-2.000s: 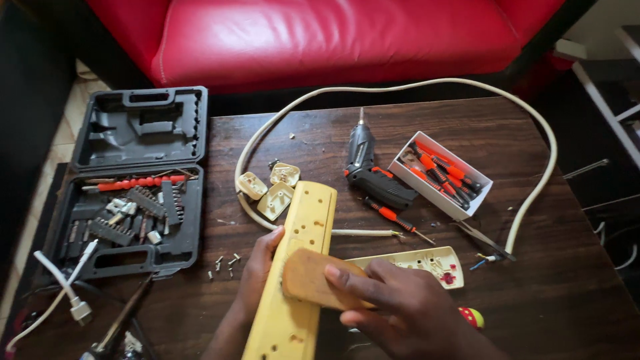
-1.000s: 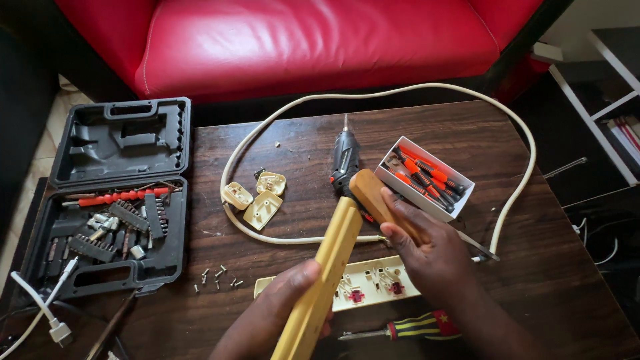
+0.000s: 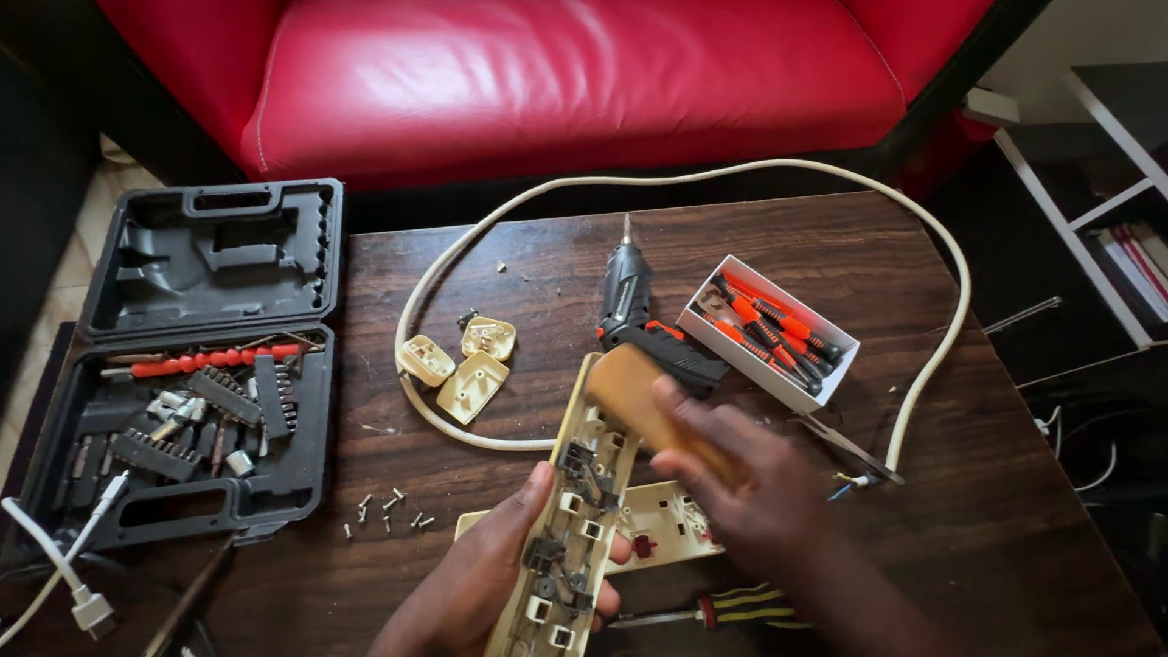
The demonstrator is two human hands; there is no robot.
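My left hand [image 3: 511,547] grips one half of a cream power strip housing [image 3: 570,529], tilted upright with its inner side and dark metal contacts showing. In my right hand [image 3: 730,456] is a wooden-backed brush or block [image 3: 652,397], held over the upper end of that half; its underside is hidden. Behind both hands the other housing half [image 3: 671,520] lies on the table with red parts in it. A screwdriver with a yellow-striped handle [image 3: 753,607] lies below it. Three cream plug pieces [image 3: 473,388] and several small screws [image 3: 388,511] rest to the left.
A black cordless screwdriver [image 3: 630,292] lies beside a white box [image 3: 766,338] of orange-and-black screwdrivers. Pliers [image 3: 849,447] lie near the stripped end of a looped cream cable [image 3: 958,274]. An open black bit case [image 3: 210,365] and a white USB cable [image 3: 87,584] occupy the left.
The housing half in my left hand has turned from its outer face to its inner side. The wooden piece in my right hand has moved over the half's upper end.
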